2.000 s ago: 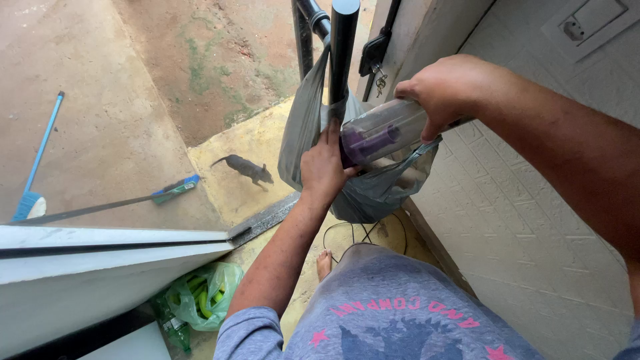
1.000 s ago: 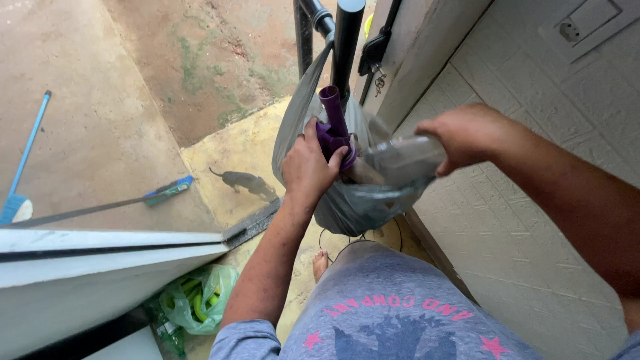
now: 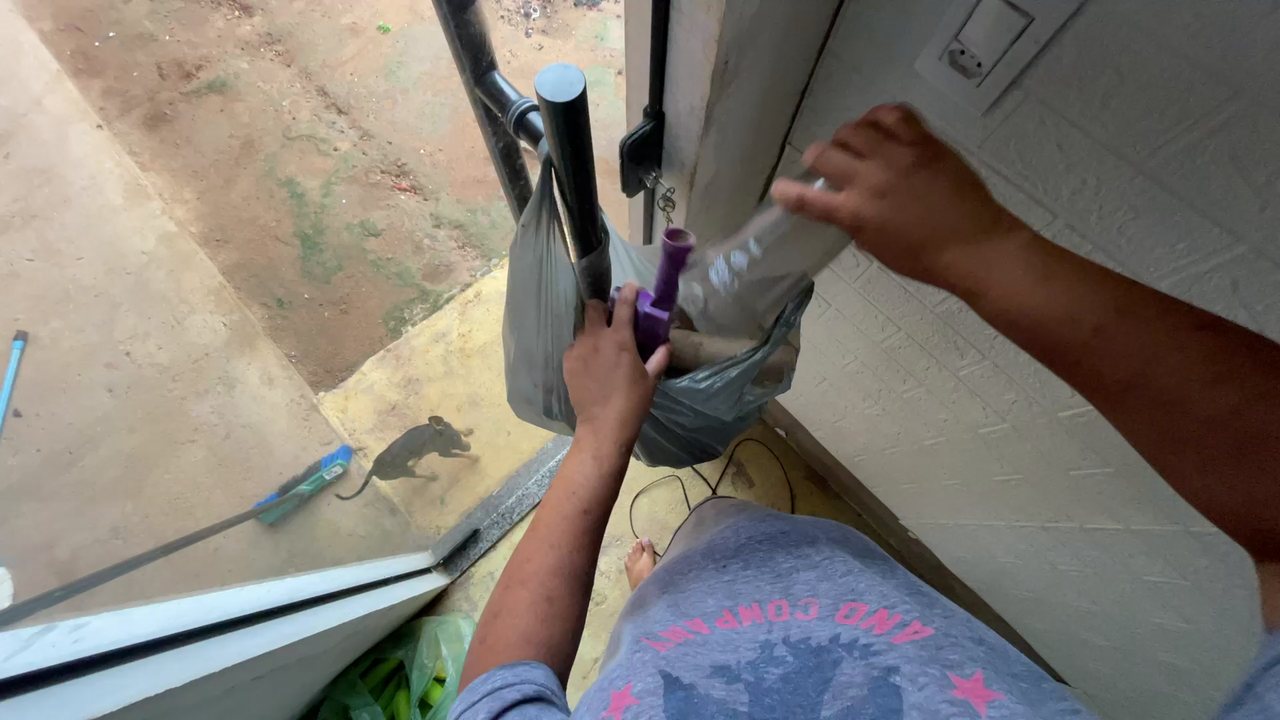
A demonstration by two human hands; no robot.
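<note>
My left hand (image 3: pixel 612 372) grips a purple plastic part with a hollow tube (image 3: pixel 664 290) over the mouth of a grey plastic bag (image 3: pixel 692 425). The bag hangs by its handles from black metal tubing (image 3: pixel 568 165). Up and to the right, my right hand (image 3: pixel 890 190) holds the upper end of a clear plastic container (image 3: pixel 765 262), tilted, its lower end over the bag's mouth; it is blurred. A brownish cylindrical object (image 3: pixel 708 350) lies in the bag's opening, partly hidden.
A door frame with a lock and keys (image 3: pixel 660 190) stands behind the bag, and a textured wall (image 3: pixel 950 420) at right. A small dark dog (image 3: pixel 410 455) is on the floor beside a broom (image 3: pixel 305 485). A thin cable (image 3: pixel 740 480) loops below the bag; a green bag (image 3: pixel 405 675) sits lower left.
The purple part and the clear container, together two seconds ago, are now apart. My right hand has moved up with the container. The dog has moved about on the floor.
</note>
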